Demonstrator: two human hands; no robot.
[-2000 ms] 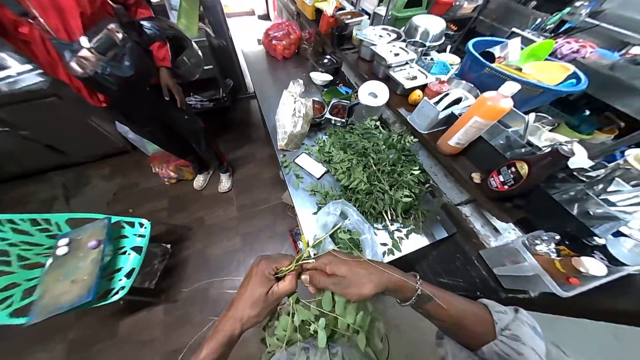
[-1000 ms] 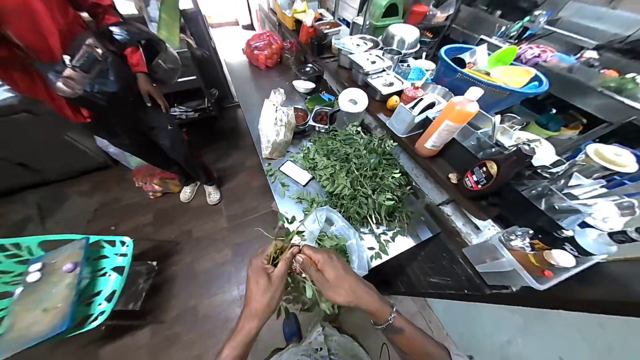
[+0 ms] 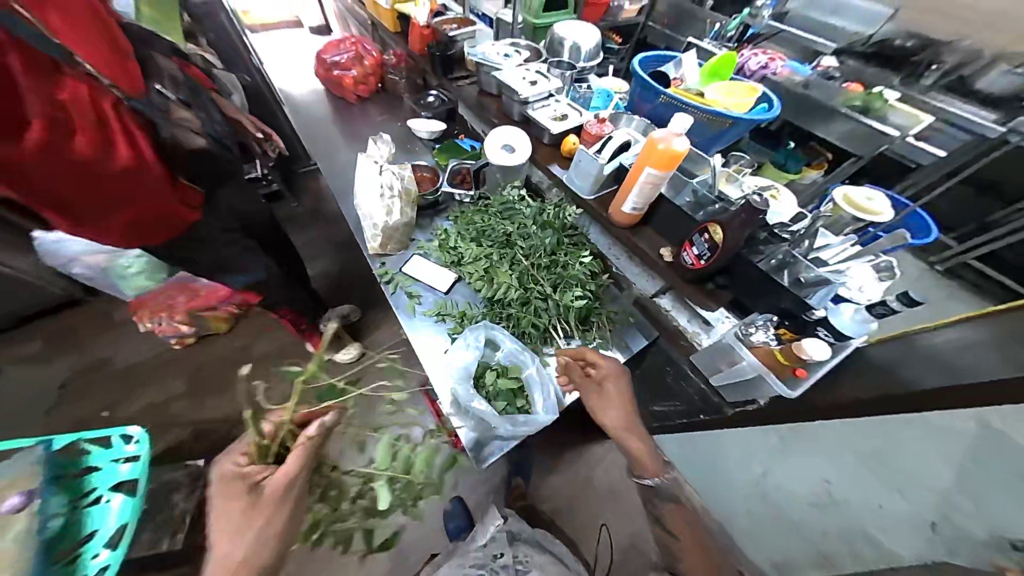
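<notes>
My left hand (image 3: pixel 268 480) grips a bunch of leafy green stems (image 3: pixel 384 480) by their cut ends, at the lower left, with the leaves hanging down. My right hand (image 3: pixel 596 388) is at the near edge of a large heap of leafy green sprigs (image 3: pixel 528 272), its fingers by the stem ends; whether it holds one cannot be told. Between the hands, at the counter's near edge, a clear plastic bag (image 3: pixel 472 400) stands open with loose green leaves (image 3: pixel 502 386) inside. A phone (image 3: pixel 430 274) with a bright screen lies left of the heap on the metal sheet.
A patterned bag (image 3: pixel 386 196), a white roll (image 3: pixel 507 146) and an orange sauce bottle (image 3: pixel 650 172) stand around the heap. A clear bin of bottles (image 3: pixel 732 384) is at right. A green plastic basket (image 3: pixel 120 480) sits lower left. A person in red (image 3: pixel 88 136) stands at left.
My hands were together at the stems beside the plastic bag; now they are apart. The left has moved left with the bunch, the right towards the stem ends of the heap.
</notes>
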